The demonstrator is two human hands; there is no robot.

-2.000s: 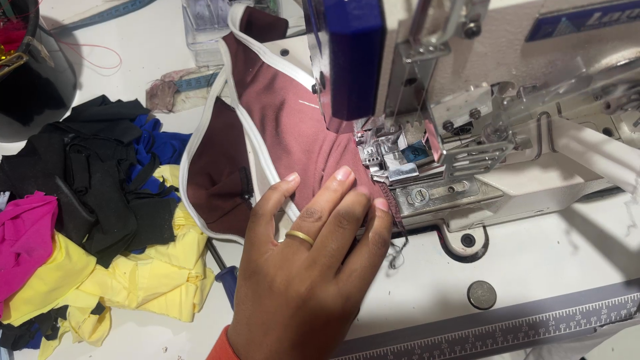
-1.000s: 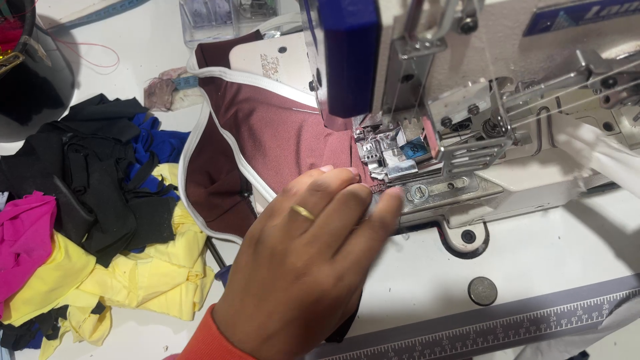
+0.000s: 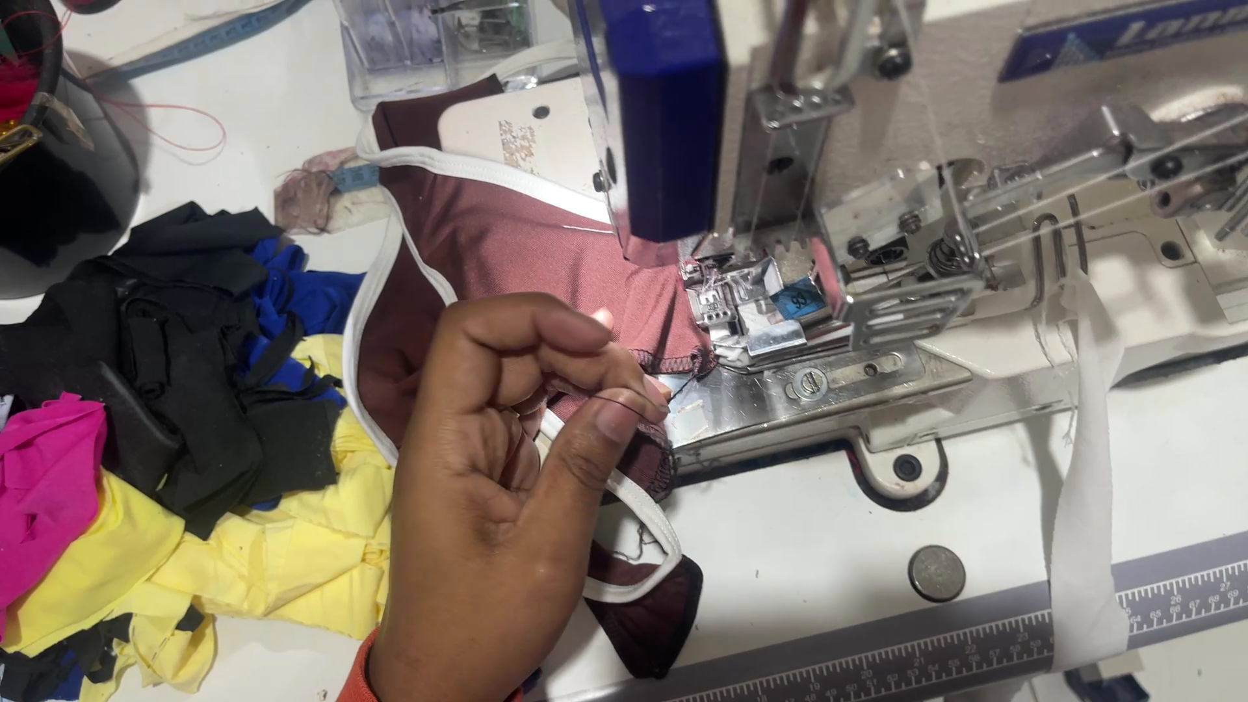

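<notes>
My left hand is raised over the fabric, thumb and fingers pinched on a thin dark thread beside the sewing machine's presser foot. Under and around it lies a pink and maroon fabric piece with white binding; one edge reaches the presser foot and bears dark overlock stitching. A white-bound loop and a dark maroon end hang below the hand. My right hand is out of view.
Black, blue, yellow and magenta fabric scraps lie left, below a dark container. A clear compartment box stands behind. In front are a round metal disc, a printed ruler strip and a hanging white strip.
My left hand has lifted from lying flat on the pink fabric and turned, its fingers now pinching thread. The stitched fabric edge and lower white-bound loop have come into sight.
</notes>
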